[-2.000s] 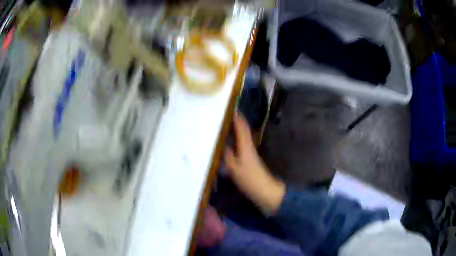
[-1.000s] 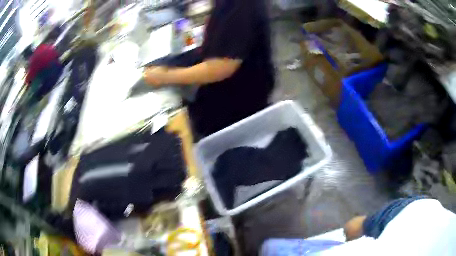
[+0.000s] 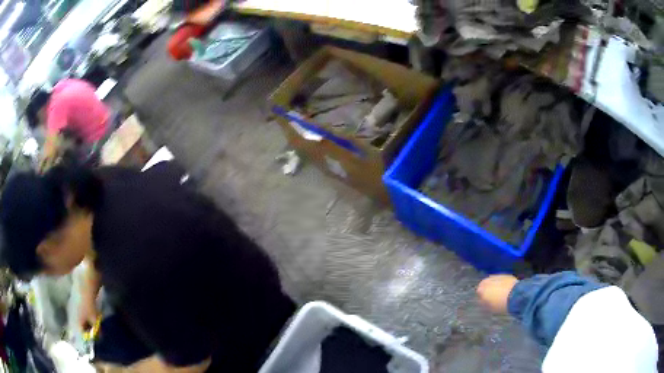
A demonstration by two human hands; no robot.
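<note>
My right hand (image 3: 497, 293) is at the lower right, small and blurred, in a blue cuff with a white sleeve over it. Whether it holds anything cannot be told. It appears in front of the near corner of a bright blue plastic crate (image 3: 451, 237), which holds a heap of grey-brown fabric (image 3: 502, 153). My left hand is out of the picture. A pale grey crate (image 3: 313, 320) with dark fabric (image 3: 353, 355) is cut off by the bottom edge.
A person in a black top (image 3: 189, 255) bends over work at the left; another in pink (image 3: 76, 109) is farther back. A cardboard box (image 3: 342, 156) of scraps adjoins the blue crate. White tabletops (image 3: 630, 95) and fabric piles (image 3: 502, 29) line the upper right. Grey floor (image 3: 291, 211) lies between.
The view has swung right and up from the white table. The pale crate has shifted down in the picture, and the blue crate and cardboard box now show centrally. My left hand is no longer seen.
</note>
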